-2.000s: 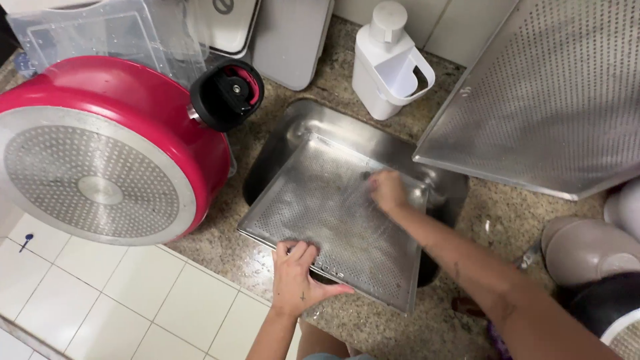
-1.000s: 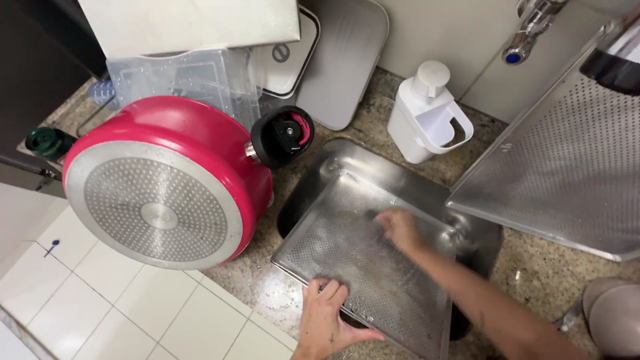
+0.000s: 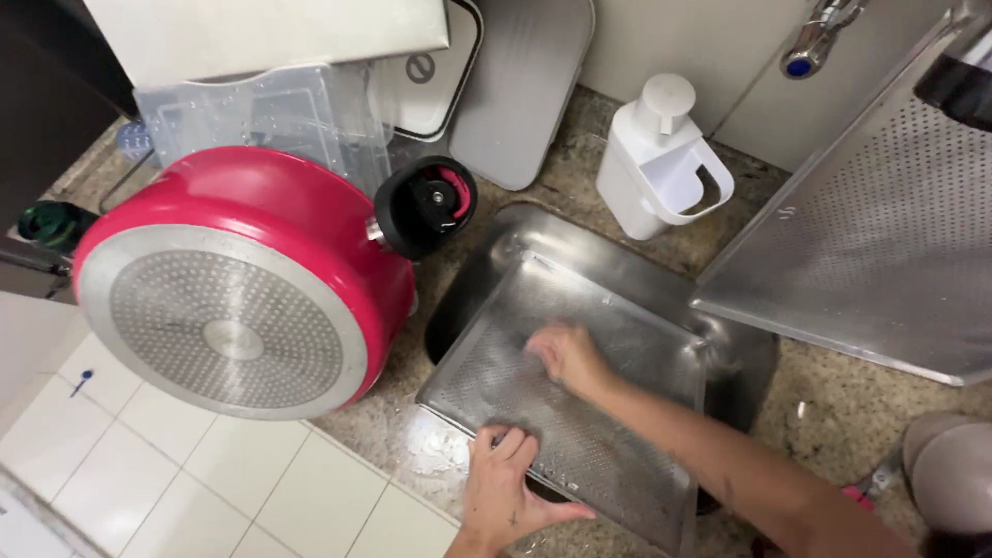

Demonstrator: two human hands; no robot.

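A perforated metal tray [image 3: 612, 372] lies tilted across the stainless steel sink [image 3: 504, 232], its near edge over the granite counter. My left hand [image 3: 508, 484] grips that near edge, fingers curled over the rim and thumb spread along it. On the tray's upper face rests my right hand [image 3: 570, 360], blurred, fingers curled down; whether something is under them cannot be seen. Behind the sink stands a white soap dispenser [image 3: 651, 155] with a holder.
A red pot [image 3: 248, 287] stands on its side at the left, its black handle [image 3: 426, 205] near the sink. Plastic containers [image 3: 256, 116] and a grey lid [image 3: 519, 85] are behind it. Another perforated tray [image 3: 876, 248] leans at the right, below the faucet [image 3: 810, 50]. Bowls [image 3: 949, 465] sit at lower right.
The view has shifted, bringing the faucet into sight. My right hand has moved over the tray's surface, while my left hand keeps its hold on the near edge.
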